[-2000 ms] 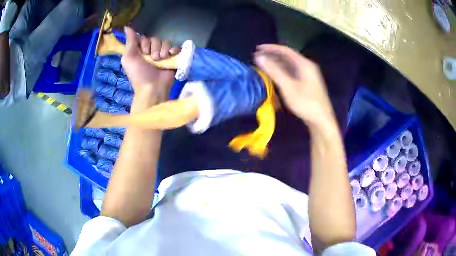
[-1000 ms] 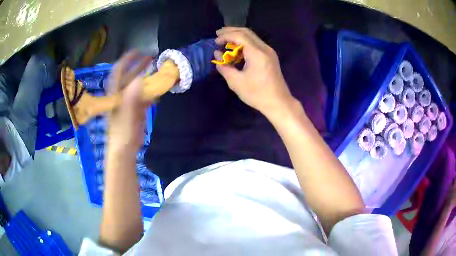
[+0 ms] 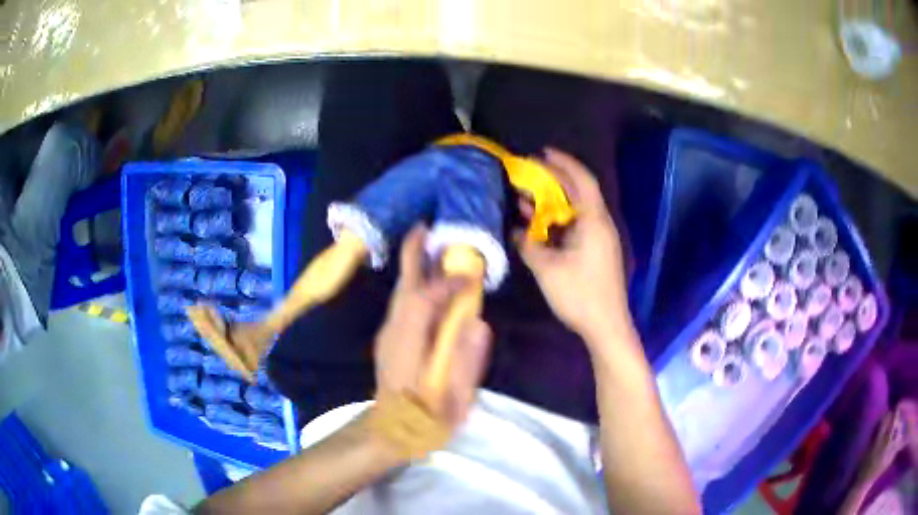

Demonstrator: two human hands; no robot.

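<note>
The figure lower body (image 3: 438,191) is held over the lap, blue shorts up and two tan legs pointing down and left. Whitish cuff rings (image 3: 357,229) sit around both trouser openings. My left hand (image 3: 433,322) is closed around the leg nearer my body; its edges are blurred. The other leg, with a sandalled foot (image 3: 226,340), sticks out to the left. My right hand (image 3: 579,246) has its fingers at the orange-yellow waist sash (image 3: 544,191) on the right side of the waist.
A blue bin (image 3: 128,262) at left holds rows of blue leg pieces. A blue bin (image 3: 856,347) at right holds cuff rings on a white liner. The curved tan table (image 3: 403,28) spans the top, with a whitish round item (image 3: 870,48) at right. Another person's leg shows far left.
The figure has turned so its waist points up and both legs show. My left hand has moved right and down with one leg. My right hand has moved right and lower, to the sash.
</note>
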